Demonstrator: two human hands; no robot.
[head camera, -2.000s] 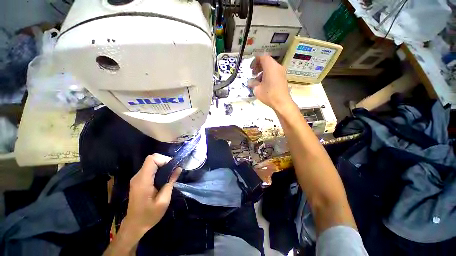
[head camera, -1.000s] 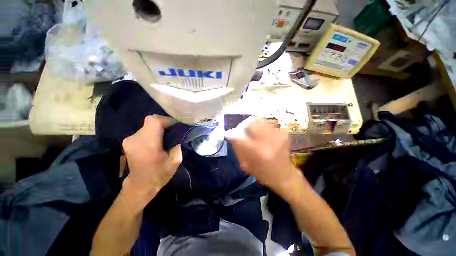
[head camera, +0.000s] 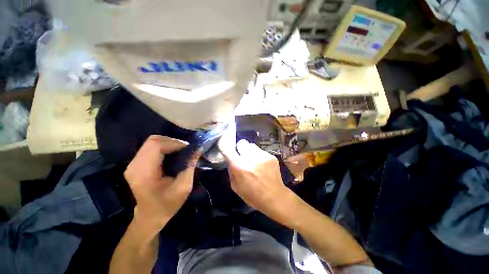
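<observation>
A dark denim garment (head camera: 123, 126) lies under the cream JUKI machine head (head camera: 182, 69) and hangs down towards the lap. My left hand (head camera: 161, 174) pinches a folded edge of the garment just left of the needle area. My right hand (head camera: 257, 174) is at the brightly lit spot below the head, its fingertips touching the work there. Glare and blur hide whether the right fingers grip cloth or a small piece. The needle and presser foot cannot be made out.
A control panel (head camera: 364, 36) stands at the back right, beside a grey-white box (head camera: 305, 16). A plastic bag of small white pieces (head camera: 72, 67) lies left of the head. Denim piles flank the machine at the left (head camera: 51, 211) and right (head camera: 461, 198). A metal tool (head camera: 322, 68) rests before the panel.
My right hand came from the back of the table to the needle area, then shifted slightly left and down. My left hand keeps its pinch on the garment. The camera view has shifted.
</observation>
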